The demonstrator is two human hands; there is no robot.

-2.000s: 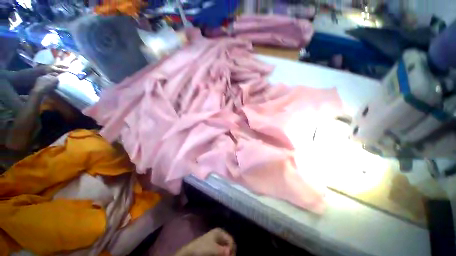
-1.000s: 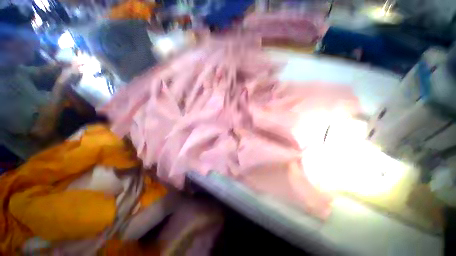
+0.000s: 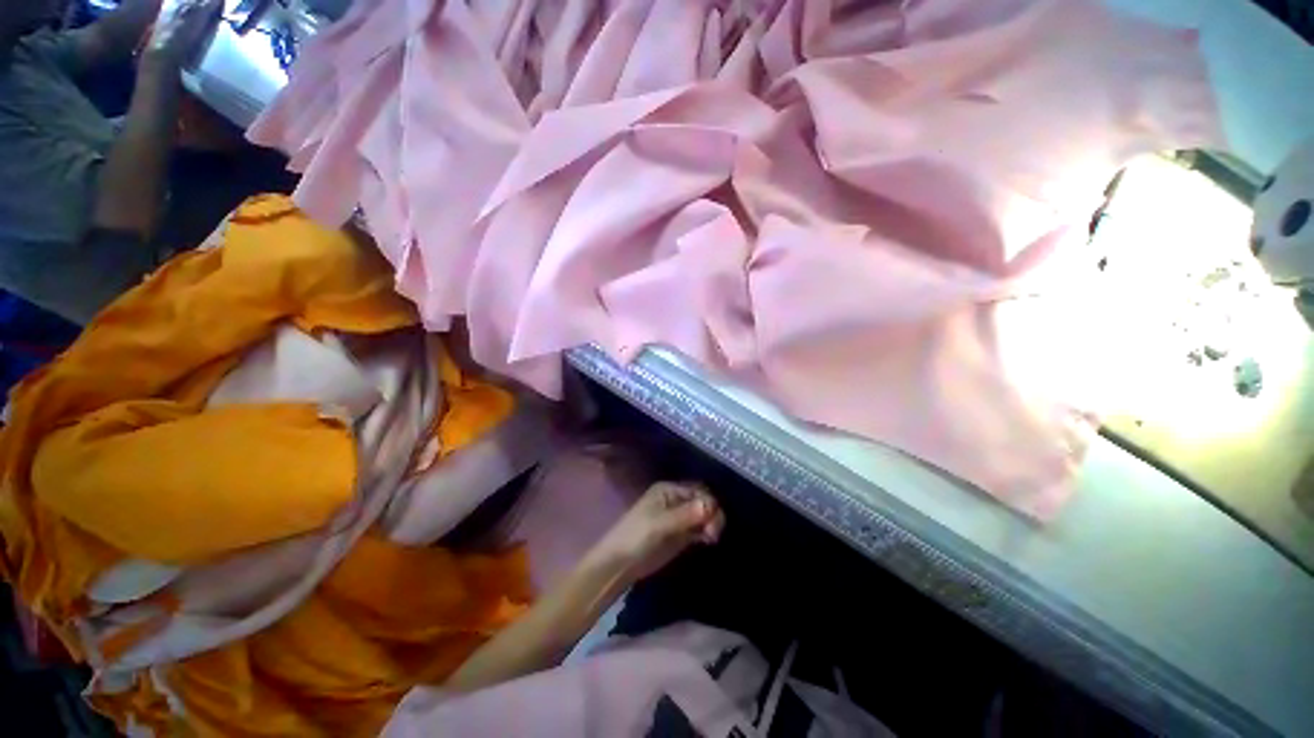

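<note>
Pink cut pieces (image 3: 620, 188) lie in a large, loosely folded heap on the white machine table, and some of their points hang over its front edge. The right end of the cloth lies beside the brightly lit needle area. My left hand (image 3: 670, 522) is below the table edge, over my lap, apart from the cloth on the table. Its fingers are curled in, and nothing shows in them. My right hand is out of the picture. A small part of the sewing machine head (image 3: 1287, 216) shows at the right edge. Glare washes out details beside it.
A grey, ruler-like strip (image 3: 865, 541) runs along the table's front edge. An orange and pale cloth bundle (image 3: 188, 476) lies at the left, below the table. Another person's arm (image 3: 140, 159) shows at the upper left beside a lit work area. A tan flat piece (image 3: 1225, 469) lies at the right.
The view has tilted down, so the cloth, orange bundle and left hand stand higher in the picture. Most of the machine head has left the view. The pink heap keeps much the same shape.
</note>
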